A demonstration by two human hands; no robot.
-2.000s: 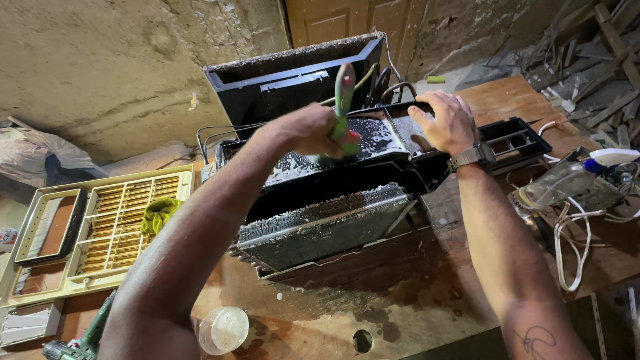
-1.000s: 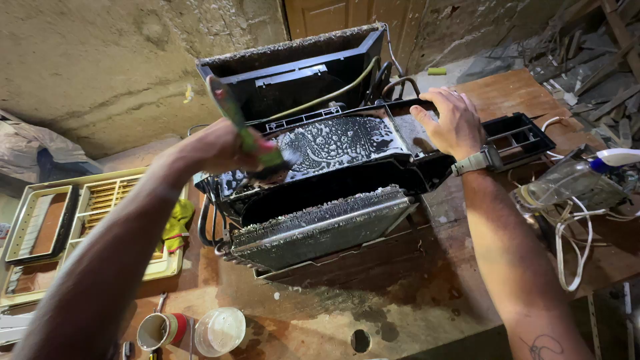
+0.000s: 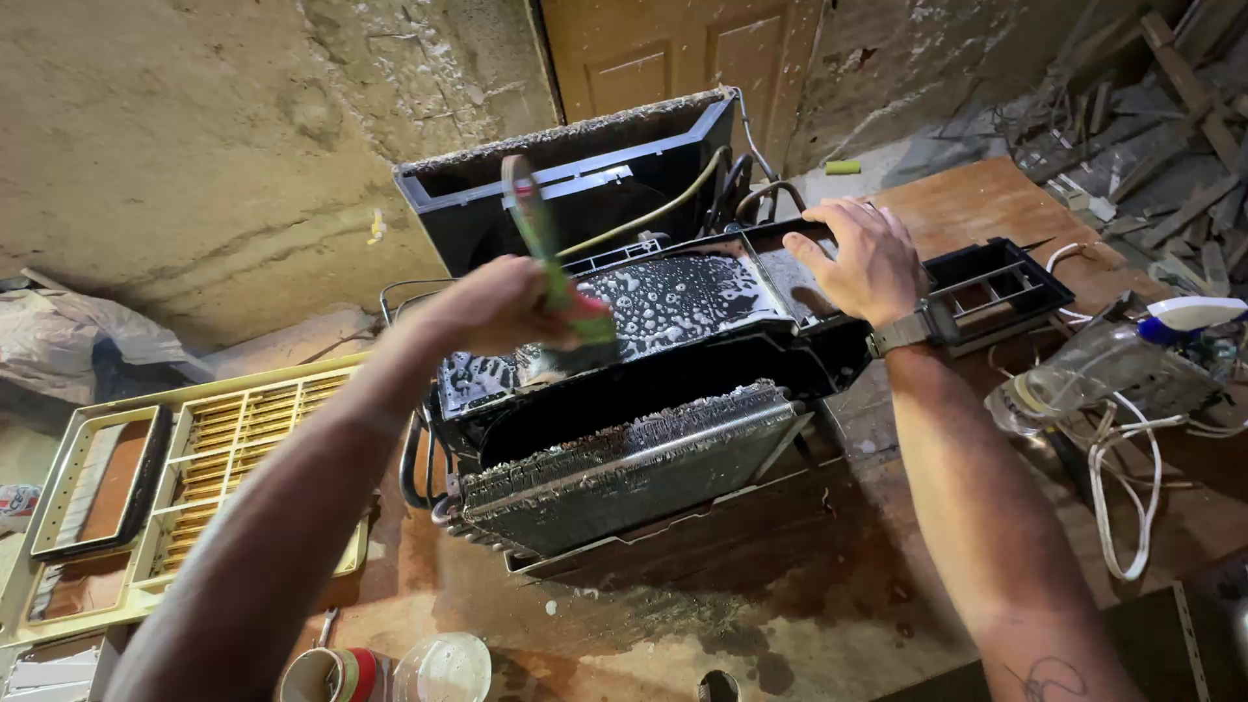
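Note:
My left hand (image 3: 507,307) is closed around a green-handled paintbrush (image 3: 575,302), blurred by motion. Its bristles meet the left part of a black plastic housing top (image 3: 673,292) covered in soapy foam. My right hand (image 3: 863,258) rests spread on the right end of that housing, fingertips over its back edge, a watch on the wrist. In front of the housing stands a finned coil (image 3: 634,458) of what looks like a window air conditioner, with wet, dirty upper fins. Behind it is a black fan shroud (image 3: 575,205) with a dirt-caked top.
A cream front grille (image 3: 234,458) lies left on the wooden table. Near the front edge are a cup (image 3: 312,675) and a clear plastic tub (image 3: 444,668). To the right are a black slotted frame (image 3: 994,292), a clear spray bottle (image 3: 1082,366) and a white cable (image 3: 1097,487).
My left hand with the brush has moved right across the foamy housing top since one second ago. Foam covers more of that top than two seconds ago. My right hand has stayed in place.

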